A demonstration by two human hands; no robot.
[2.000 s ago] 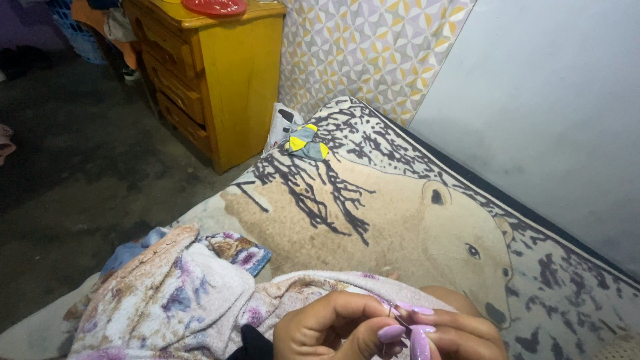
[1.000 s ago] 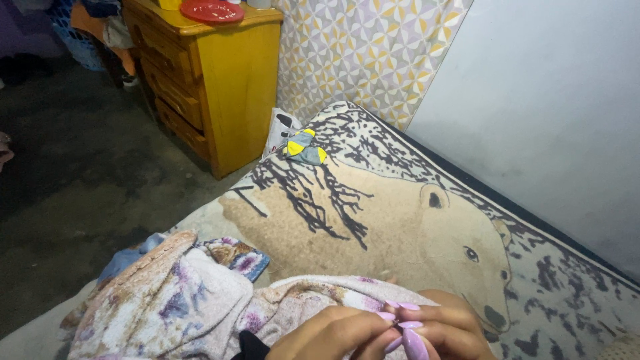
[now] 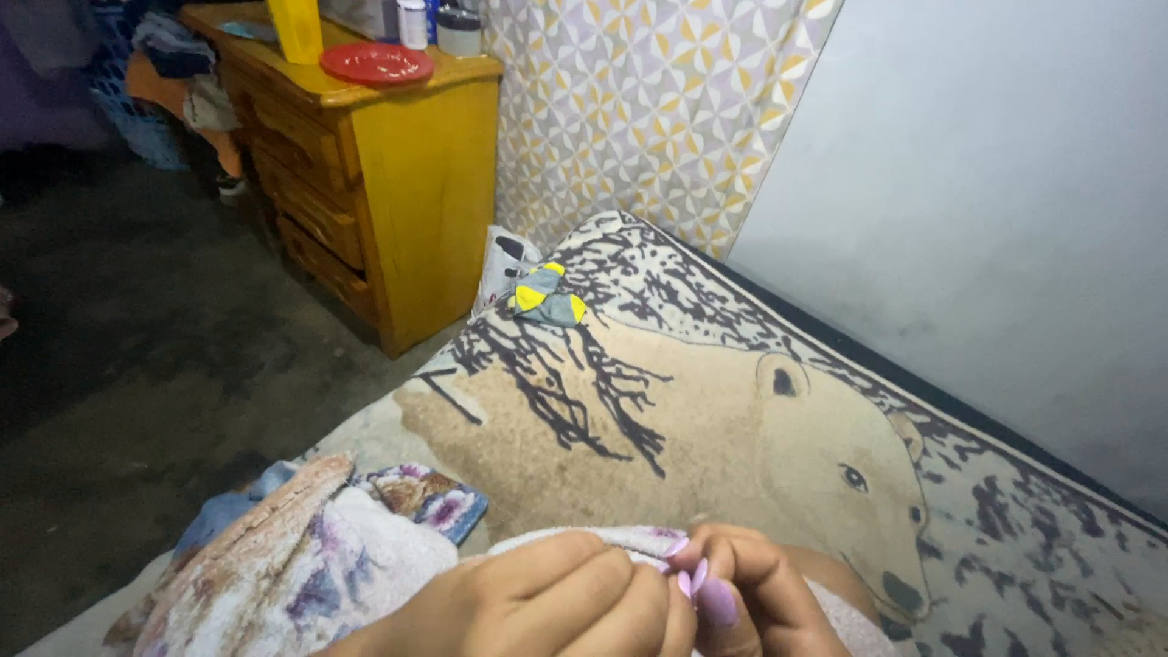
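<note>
At the bottom of the head view, my left hand [image 3: 557, 598] and my right hand [image 3: 762, 584] meet at their fingertips, which pinch together over a floral towel [image 3: 383, 547]. The nails are long and lilac. Whatever small thing the fingertips hold is hidden between them; the towel's edge runs right beside them. The towel lies bunched across the lap and onto a bed blanket [image 3: 675, 401] printed with a polar bear.
Grey and yellow socks [image 3: 549, 297] lie at the bed's far corner beside a plastic bag [image 3: 502, 260]. A wooden chest of drawers [image 3: 424, 182] holds a red plate [image 3: 376, 64] and a yellow cup [image 3: 295, 29]. A patterned curtain [image 3: 630, 109] and a pale wall [image 3: 985, 201] border the bed.
My left hand has turned so that its back now covers more of the view, and it reaches farther over the towel. The fingertips of both hands stay close together.
</note>
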